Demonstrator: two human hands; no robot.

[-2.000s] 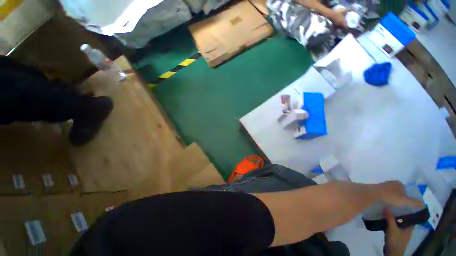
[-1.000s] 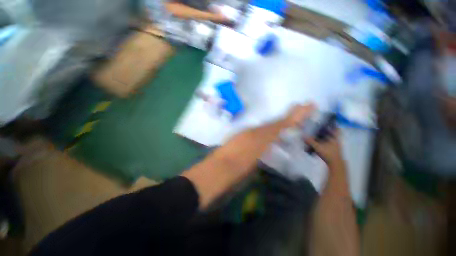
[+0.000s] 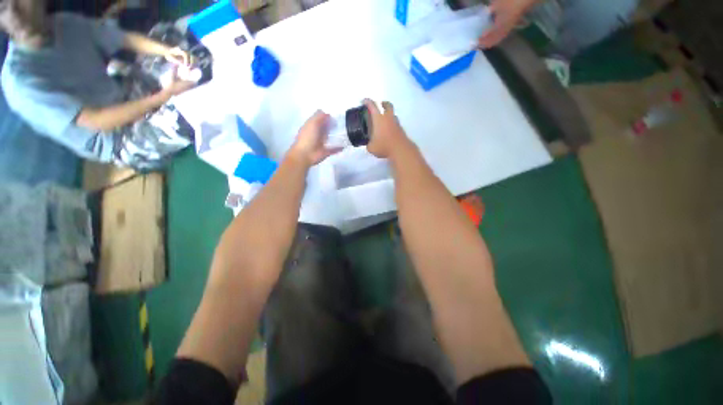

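A black handheld device (image 3: 358,126) is held up above the white table top (image 3: 444,142). My right hand (image 3: 384,130) grips its right side. My left hand (image 3: 314,138) is at the left, its fingers around a clear, pale piece (image 3: 336,133), likely a sleeve, that touches or overlaps the device's left side. A white inner box (image 3: 363,187) lies just below my hands at the near table edge.
A blue box (image 3: 255,168) and an open white box stand at left, a blue crumpled cloth (image 3: 265,66) beyond. A blue-and-white box (image 3: 441,65) stands at far right under another person's hand (image 3: 504,22). Another person (image 3: 87,79) sits at left. Orange footwear (image 3: 472,209) shows below.
The view has swung round, so the table is now centred. The black device and both hands, earlier at the right, are now in the middle. The device is turned more end-on.
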